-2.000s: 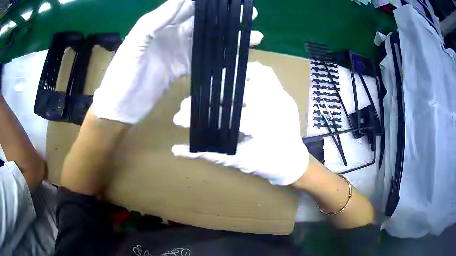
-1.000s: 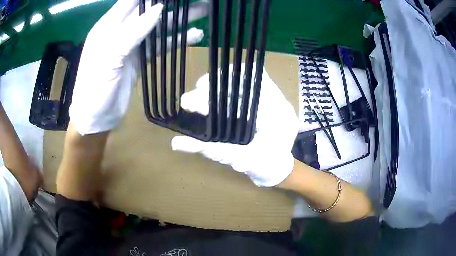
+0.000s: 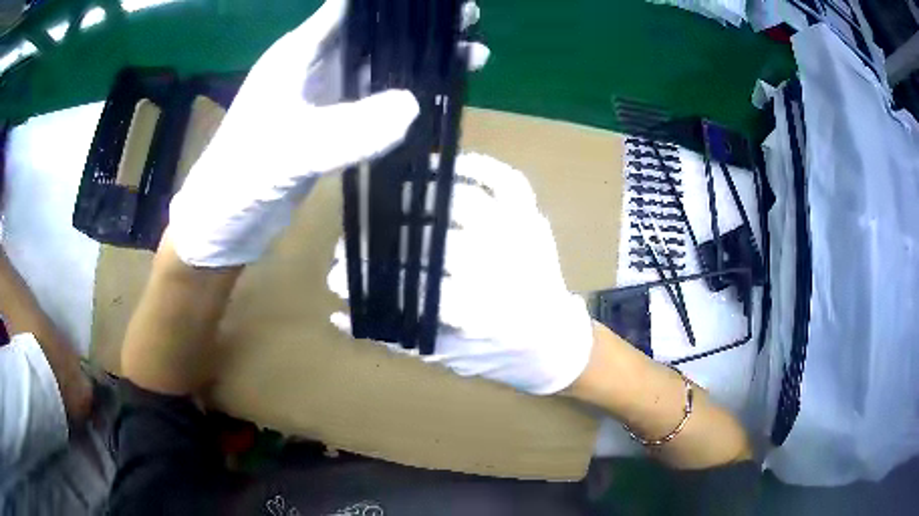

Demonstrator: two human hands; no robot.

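Observation:
A batch of several black frames [image 3: 398, 232] is held upright over the cardboard, seen edge-on so the side rails look like parallel bars. Its top is cut off by the picture's edge. My left hand [image 3: 277, 141], in a white glove, grips the upper part, with the thumb across the rails. My right hand [image 3: 494, 272], in a white glove, holds the lower part from the right and behind, with fingertips showing at the batch's left side. Some fingers of both hands are hidden behind the frames.
Tan cardboard [image 3: 403, 423] lies below. Black frame stacks [image 3: 111, 207] stand at left. Loose frames [image 3: 731, 262] overlap at right beside rows of small black pieces [image 3: 655, 202]. A white sheet [image 3: 857, 262] covers layers at far right. A person's arm [image 3: 35, 323] shows at left.
One second ago the frames were tilted open, showing an end plate and spaced rails. Now they are turned edge-on and closer together, slightly lower and left. My left hand has moved right, its thumb over them.

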